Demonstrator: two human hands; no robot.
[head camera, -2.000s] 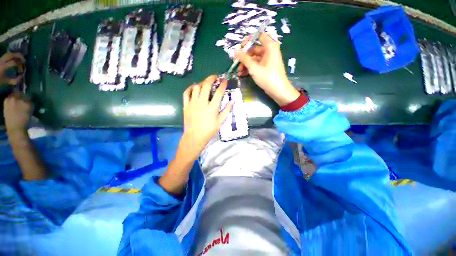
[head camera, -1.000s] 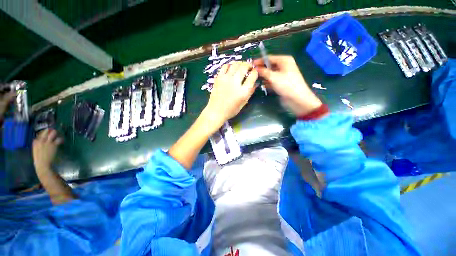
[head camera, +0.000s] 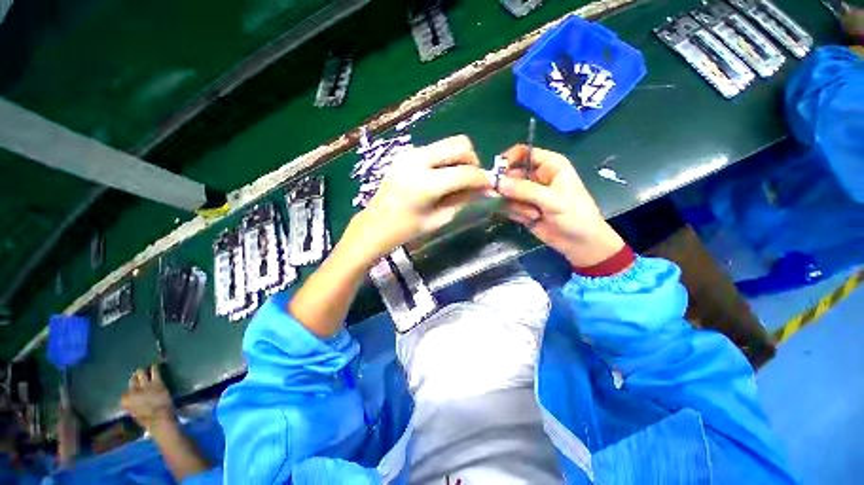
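A small white flex part (head camera: 498, 170) is held between the fingertips of both hands above the bench. My left hand (head camera: 426, 189) pinches at its left side. My right hand (head camera: 554, 201) pinches its right side and also holds slim tweezers (head camera: 531, 137), pointing up. A silver-white phone frame (head camera: 404, 290) with a dark middle strip lies at the bench's near edge, in front of my body, untouched; my left hand and wrist are above it. The pile of white flex parts (head camera: 372, 167) lies just beyond my left hand, partly hidden by it.
Silver-white frames (head camera: 263, 254) and dark slips (head camera: 182, 296) lie left. A blue bin (head camera: 580, 74) with white and dark pieces stands right of the pile, frames (head camera: 736, 45) beyond it. Other frames (head camera: 431, 30) lie past the pale edge. A neighbour's hand (head camera: 148, 398) is at lower left.
The view has turned and shifted, so the bench appears more slanted. My hands have moved from over the pile to its near right side, with a white part now visible between the fingertips.
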